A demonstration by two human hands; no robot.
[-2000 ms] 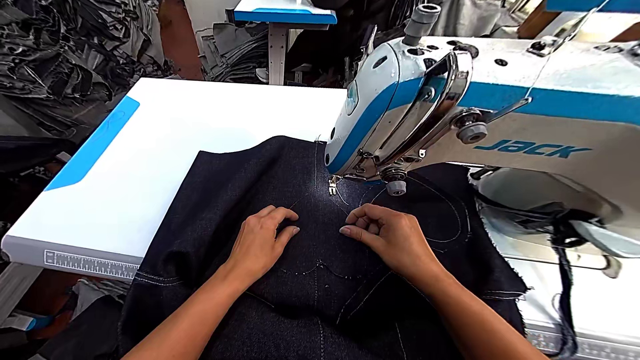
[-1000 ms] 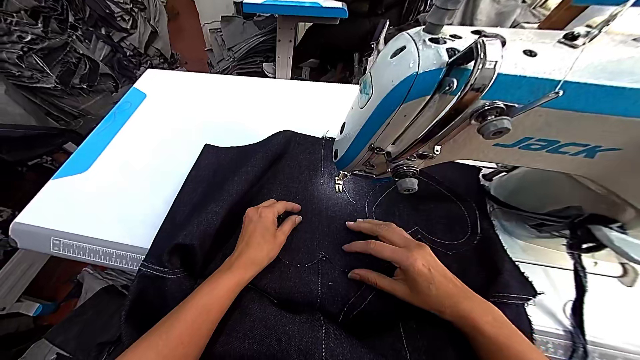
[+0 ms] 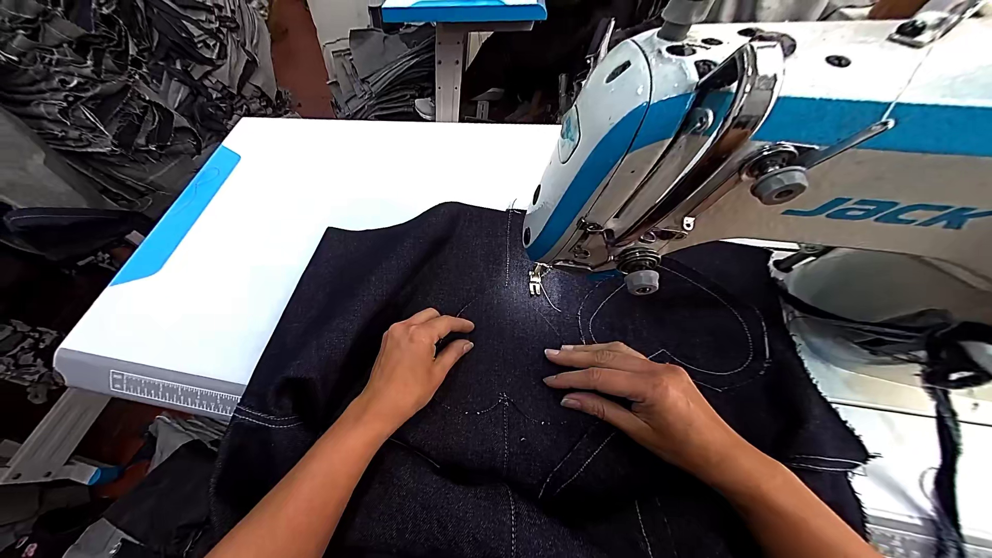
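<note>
A dark denim piece point(image 3: 465, 263) with light stitching and a stitched heart outline at its right side lies under a white and blue Jack sewing machine point(image 3: 713, 155). The presser foot point(image 3: 535, 280) is above the denim, lit by a small lamp. My left hand point(image 3: 415, 360) rests on the cloth below and left of the foot, fingers bent, thumb and forefinger apart. Below and right of the foot, my right hand point(image 3: 632, 395) lies palm down with spread fingers, near the heart's lower tip. Neither hand grips the fabric. A loose thread runs from the foot.
The white machine table point(image 3: 194, 310) has a ruler strip point(image 3: 174, 390) on its front edge. Piles of grey and dark fabric point(image 3: 132, 77) lie behind at left. A second blue-edged table point(image 3: 465, 11) stands behind. Dark fabric strips point(image 3: 945, 434) hang at the right.
My right hand has opened from a bent-finger pose to a flatter one and sits lower, farther from the presser foot. My left hand stays in about the same place on the denim.
</note>
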